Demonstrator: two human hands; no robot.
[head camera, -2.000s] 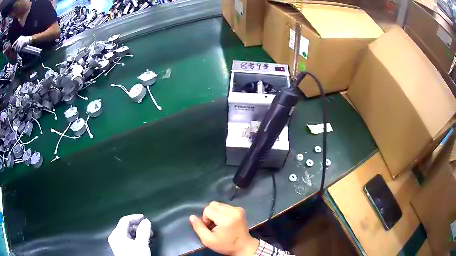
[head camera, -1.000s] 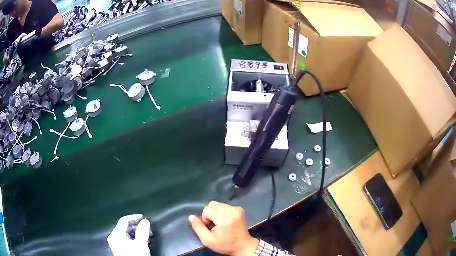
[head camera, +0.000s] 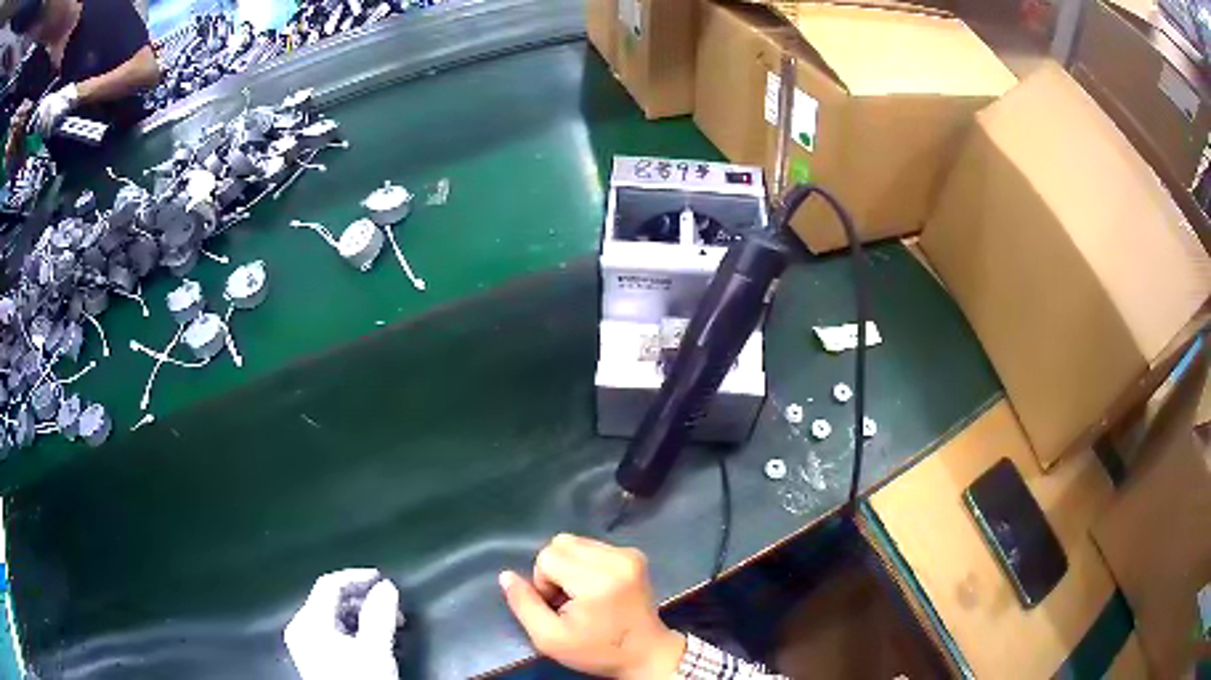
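Observation:
My left hand (head camera: 345, 630), in a white glove, rests at the belt's near edge with fingers curled. A dark grey patch shows between thumb and fingers; I cannot tell if it is a held thing or soiled glove. My right hand (head camera: 592, 607), bare with a checked cuff, lies to its right, fingers curled in and thumb pointing left, nothing visible in it. A black electric screwdriver (head camera: 704, 365) leans on the grey-white screw feeder (head camera: 681, 395), bit down just above my right hand. Round wired units (head camera: 360, 243) lie on the green belt (head camera: 438, 385), many heaped at left.
Several small white rings (head camera: 821, 429) and a paper scrap (head camera: 847, 338) lie right of the feeder. The screwdriver's cable loops down there. Open cartons (head camera: 850, 126) stand behind and at right. A black phone (head camera: 1015, 533) lies on cardboard. A person (head camera: 100, 60) works at the far left.
My hands and the screwdriver have not visibly moved. The person at the far left has moved their arms and now holds a pale part in a gloved hand.

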